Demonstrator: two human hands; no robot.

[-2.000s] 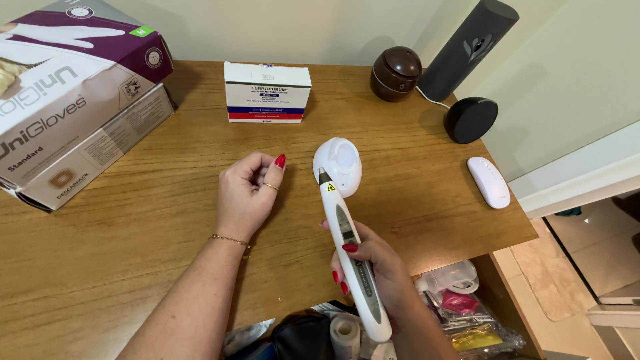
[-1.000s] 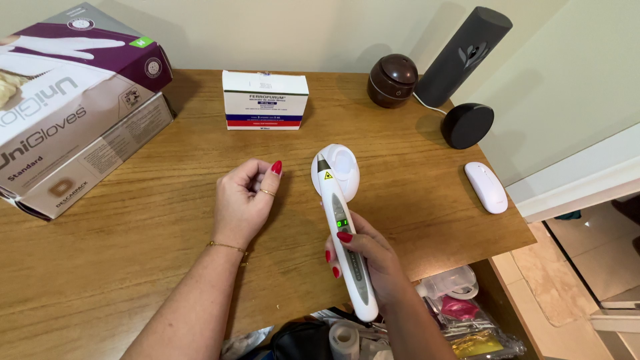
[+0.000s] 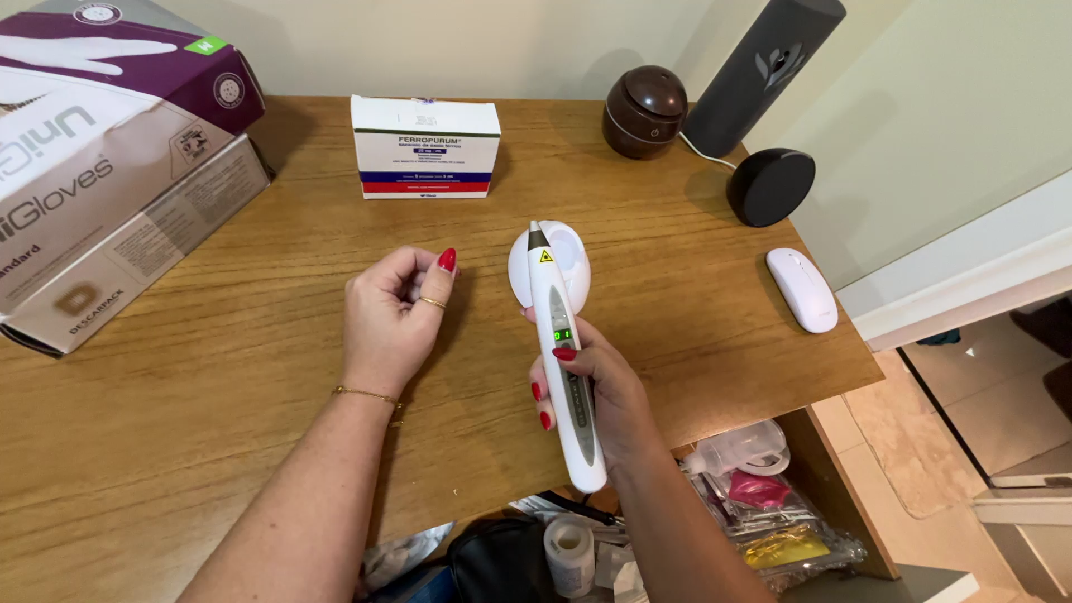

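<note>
My right hand (image 3: 590, 381) grips a white pen-shaped electronic device (image 3: 564, 419) with a laser warning sticker near its pointed metal tip. The thumb lies on its grey button panel, just below a small lit green display. Behind the device's tip, a round white stand (image 3: 519, 266) rests on the wooden desk (image 3: 469, 335). My left hand (image 3: 392, 314), loosely curled and holding nothing, rests on the desk left of the device, with a ring and a thin bracelet on it. A white medicine carton (image 3: 427, 151) with blue and red bands stands upright behind both hands.
Two stacked glove boxes (image 3: 117, 167) fill the left. At the back right are a brown round diffuser (image 3: 645, 113), a dark cylinder (image 3: 758, 71) and a black round speaker (image 3: 771, 188). A white mouse (image 3: 801, 290) lies near the right edge. Below, an open drawer (image 3: 850, 494) holds packets.
The green display on the device is dark two seconds ago and lit one second ago and now. My left hand stays in about the same place on the desk.
</note>
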